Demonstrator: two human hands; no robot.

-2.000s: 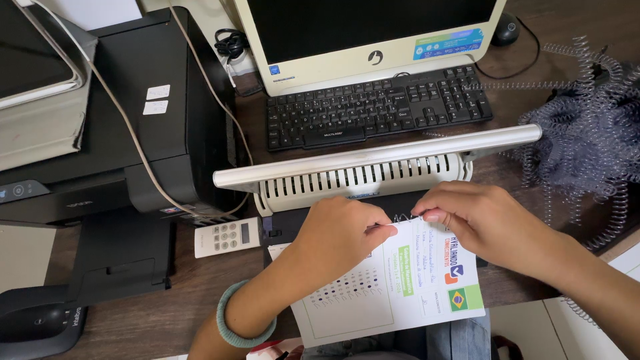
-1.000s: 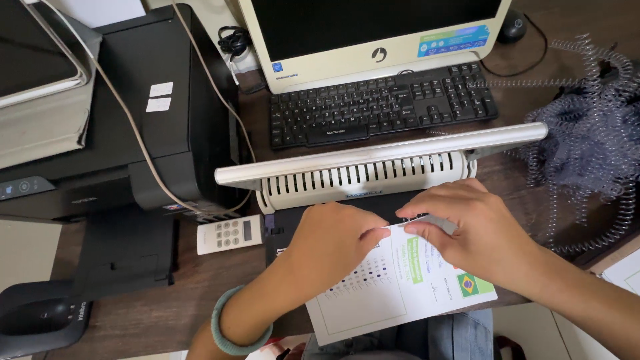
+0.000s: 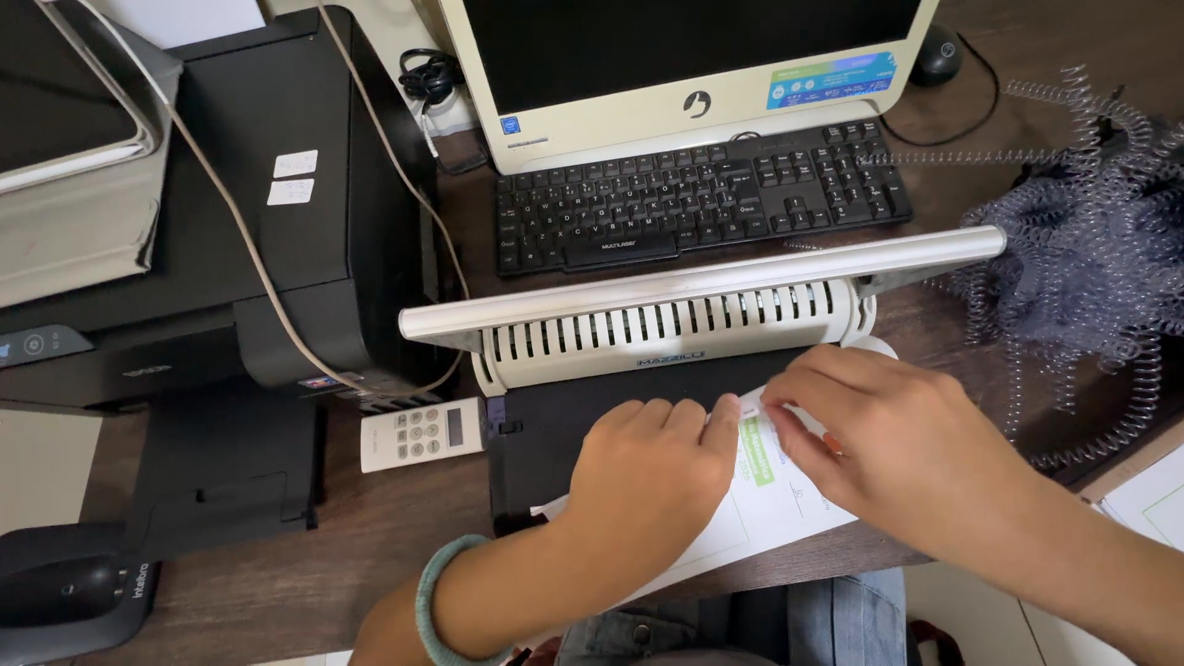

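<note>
My left hand, with a pale green band on its wrist, grips the upper edge of a printed sheet or stack of paper. Thumb and fingers of my right hand pinch that same edge just to the right. The paper slants over the front of a binding punch, whose silver handle bar spans its slotted cream body. Its black base lies partly under my hands. What is between my fingertips is hidden.
A black keyboard and an all-in-one computer stand behind the punch. Tangled plastic binding coils lie right. Left are a black printer, a loose cable and a white remote control. More paper sits at the right edge.
The paper has tilted, its right side turning upward. Both hands remain at its upper edge, and the right hand now covers more of the printed corner.
</note>
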